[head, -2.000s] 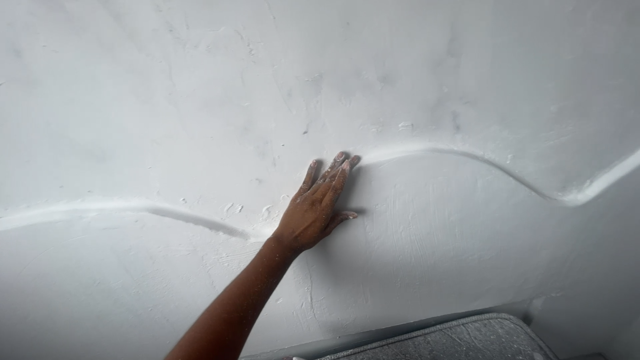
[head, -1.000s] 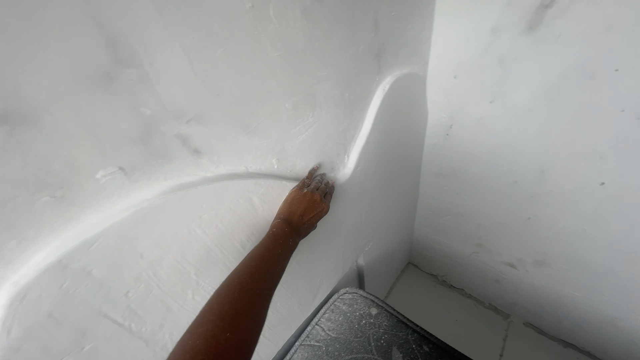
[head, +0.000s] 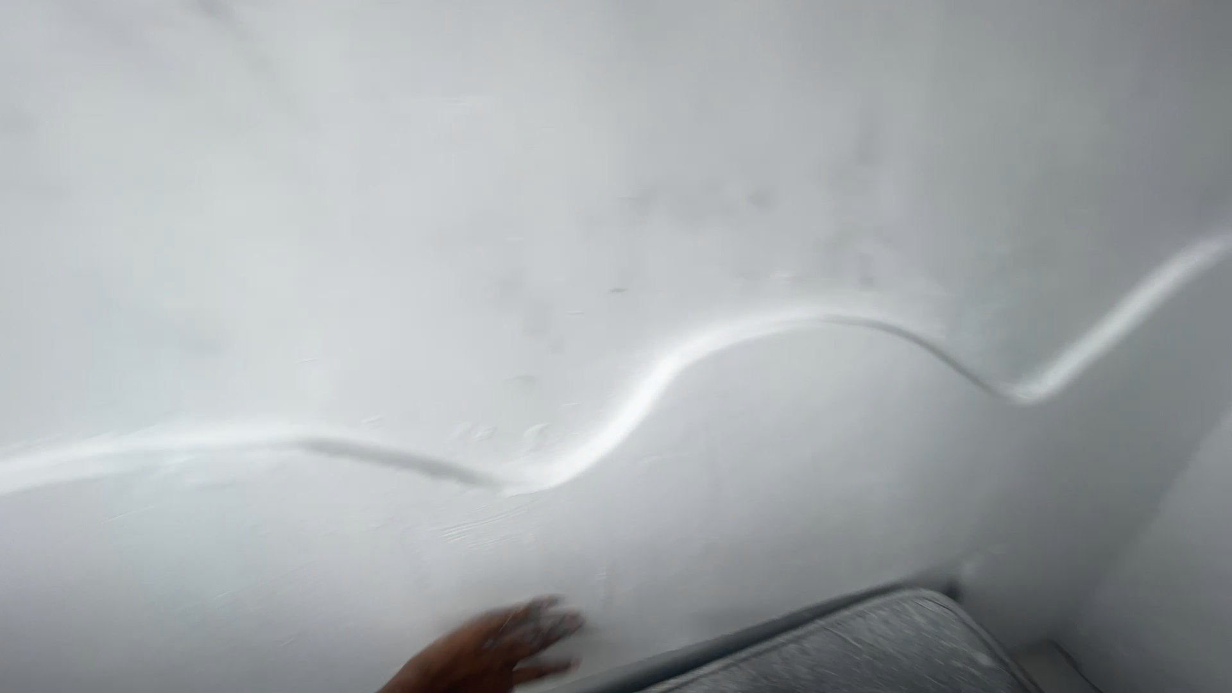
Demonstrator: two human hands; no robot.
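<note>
A white plastered wall (head: pixel 385 241) fills most of the view. Across it runs a wavy raised edge (head: pixel 645 395), smooth and white, dipping and rising toward the right. My left hand (head: pixel 549 635), blurred, is at the bottom, below the wavy edge and left of the grey padded item. Its fingers are spread and it holds nothing; whether it touches the wall cannot be told. Small plaster marks (head: pixel 534 433) show near the left dip of the edge. My right hand is out of view.
At the lower right is a grey padded item (head: pixel 847 645) with a piped border, possibly a mattress, dusted with white and close to the wall. Beyond it, a paler surface (head: pixel 1174 568) meets the wall at the far right.
My left hand was on the wavy edge in both earlier frames; now it is below that edge, away from it. The view has swung right, then back left.
</note>
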